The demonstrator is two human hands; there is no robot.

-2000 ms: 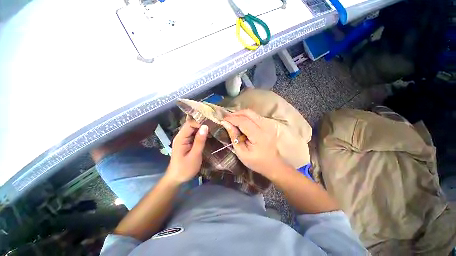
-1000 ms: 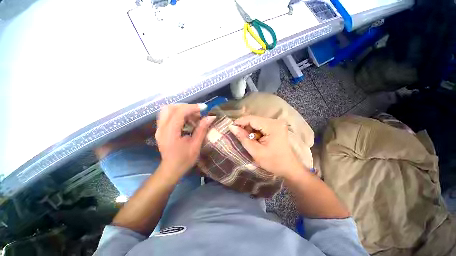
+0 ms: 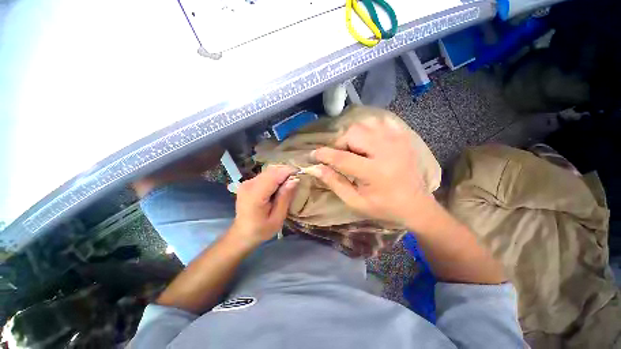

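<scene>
Tan fabric lies bunched over my lap, with brown plaid fabric showing below it. My left hand pinches the fabric's edge between thumb and fingers. My right hand pinches the same edge just to the right, its fingertips close to the left ones. The right hand is partly blurred. The small folded part between the fingertips is mostly hidden by them. The brown-handled tool does not show.
The white machine table has a ruled measuring strip along its front edge. Scissors with yellow and green handles lie on it, cut off by the top edge. A tan garment pile stands at the right.
The plaid side that faced up now lies mostly under tan fabric. My left hand has come back to pinch the edge. The brown-handled tool is no longer visible. The table has shifted upward in view.
</scene>
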